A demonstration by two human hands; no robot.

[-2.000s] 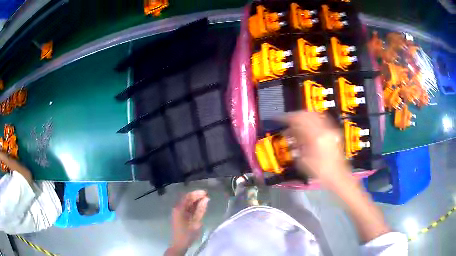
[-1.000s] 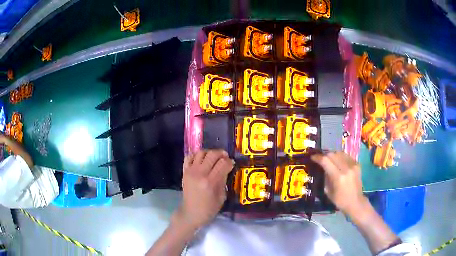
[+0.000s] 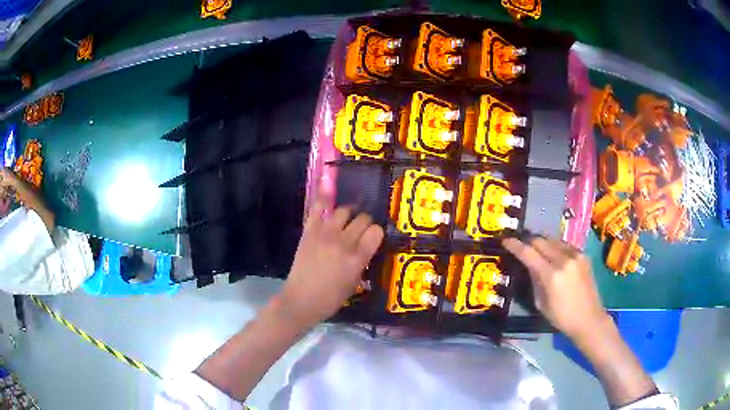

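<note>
Orange high-voltage connectors (image 3: 424, 202) with silvery terminals stand in pockets of the black divider grid (image 3: 552, 170), inside the packing box with pink bag liner (image 3: 322, 148). My left hand (image 3: 332, 256) is over the box's near left side, its fingers bent beside a pocket with no connector. It partly hides an orange connector (image 3: 362, 288) in the near left pocket. Whether it grips anything is unclear. My right hand (image 3: 560, 280) has thumb and fingertips together on the divider strip right of the near connectors. The right column pockets show only the grey pad.
Black divider sheets with fins (image 3: 248, 172) lie left of the box on the green bench (image 3: 120, 136). Loose orange connectors (image 3: 640, 172) and white tubes (image 3: 700, 184) lie right. Blue stools (image 3: 132, 268) stand below the edge. Another person's sleeve (image 3: 44, 256) is far left.
My right hand has come onto the grid since two seconds ago. In the last second, my left hand shifted up slightly and its fingers spread; the box sits slightly higher and further right in view.
</note>
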